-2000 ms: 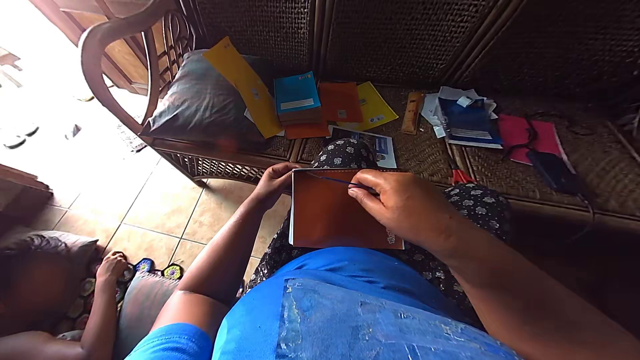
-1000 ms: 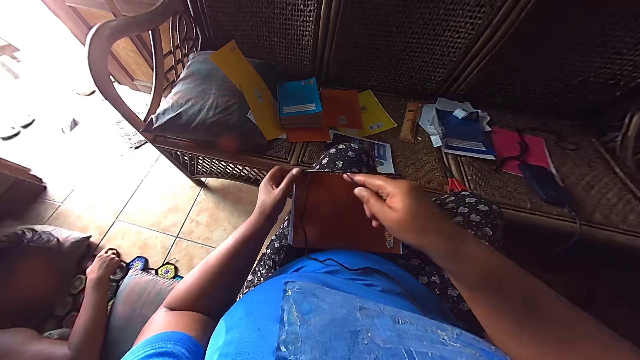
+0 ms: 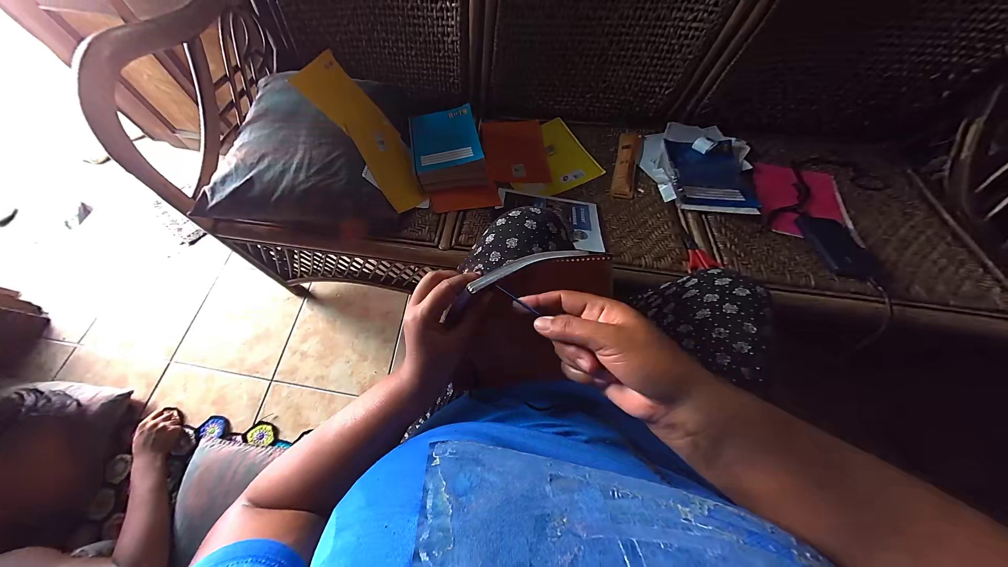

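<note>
On my lap a reddish-brown booklet [image 3: 551, 323] is tilted up, with its pale page edge curving along the top and a row of small holes near it. My left hand [image 3: 442, 315] grips the booklet's upper left corner. Between thumb and forefinger, my right hand [image 3: 591, 339] pinches a thin dark cord [image 3: 516, 301] that runs to the booklet's edge near my left hand. The far end of the cord is hidden.
The woven bench holds blue notebooks [image 3: 445, 142], an orange folder [image 3: 516, 153], a yellow folder [image 3: 568, 157], red-handled scissors [image 3: 699, 258], a dark blue notebook [image 3: 709, 177] and a black device [image 3: 839, 248] with a cable. Another person's hand [image 3: 157, 431] rests beside cushions at lower left.
The booklet, flat on my lap before, is now tilted with its page edge showing. My right hand has moved away from its top edge, down and toward me, with the cord drawn out.
</note>
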